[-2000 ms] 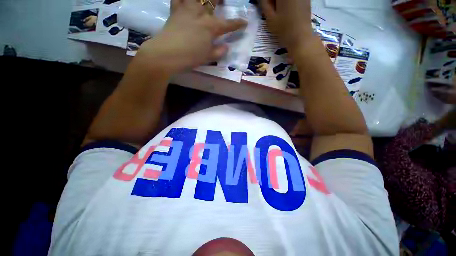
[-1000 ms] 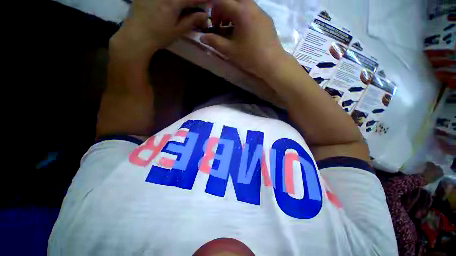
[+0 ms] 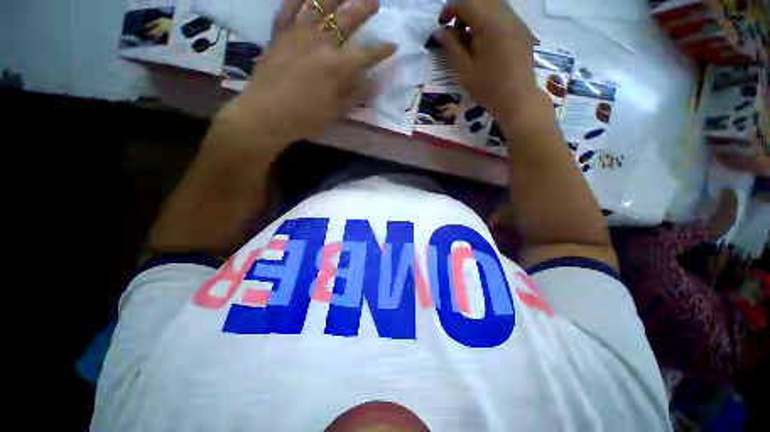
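Several white-backed printed retail boxes (image 3: 438, 108) lie in a row along the table's near edge. A white glossy sheet (image 3: 395, 80) lies over part of the row. My left hand (image 3: 317, 72), with a ring, is spread palm down on the sheet and boxes, fingers apart, partly blurred. My right hand (image 3: 492, 51) is at the top, right of the sheet, its fingertips bent together over a box near the sheet's edge. I cannot tell whether a small piece is between them.
Small dark specks (image 3: 610, 160) lie right of the row. More orange-sided boxes (image 3: 730, 97) are stacked at the upper right. A person's dark-red patterned sleeve (image 3: 675, 287) is close on my right. The white table (image 3: 650, 110) ends along its near edge.
A second ago both hands were together low over the table's edge at the left. Now they are apart over the row, the left one flat on the sheet. The view has also shifted.
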